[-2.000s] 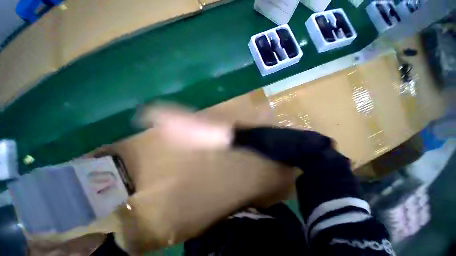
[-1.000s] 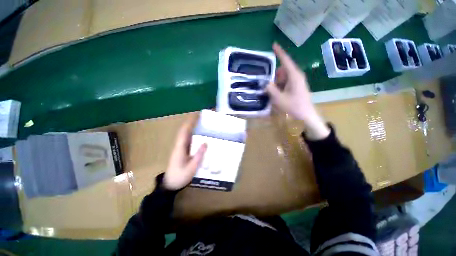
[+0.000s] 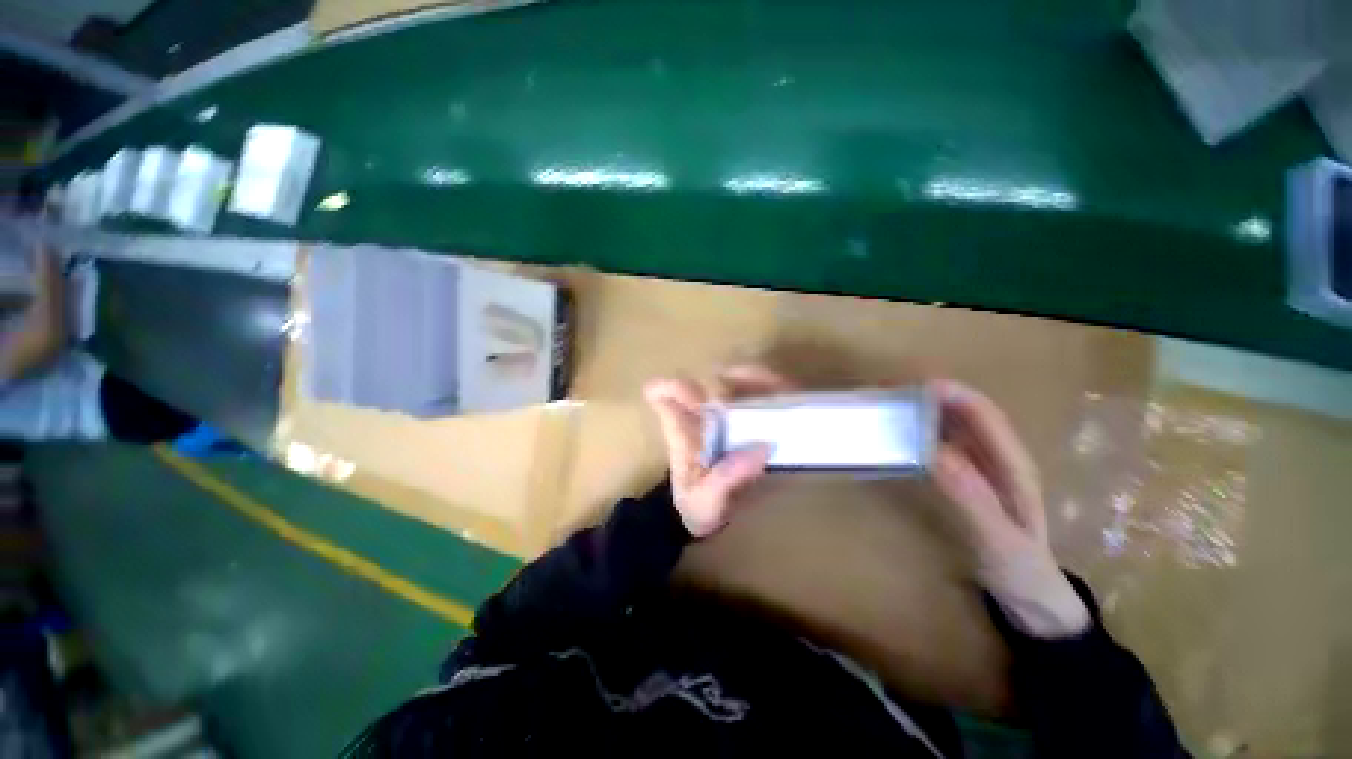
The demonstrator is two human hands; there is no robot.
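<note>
A white box (image 3: 827,435) is held between my two hands above the cardboard-covered bench, its narrow bright side facing me. My left hand (image 3: 709,457) grips its left end, thumb on the near face. My right hand (image 3: 991,472) is at its right end, fingers along that side. Whether a tray is inside the box cannot be seen. A stack of open sleeves (image 3: 389,329) lies fanned on the bench at left, a picture panel with a black band at its right end.
The green conveyor belt (image 3: 712,141) runs behind the bench. Closed white boxes (image 3: 274,172) stand on it at left. A tray (image 3: 1324,237) and white panels (image 3: 1228,60) are at the right edge. Another person's arm (image 3: 33,319) shows at far left.
The open tray and the sleeve held apart are no longer seen separately; both hands now hold one white box. The view has turned left, showing boxes and a person there.
</note>
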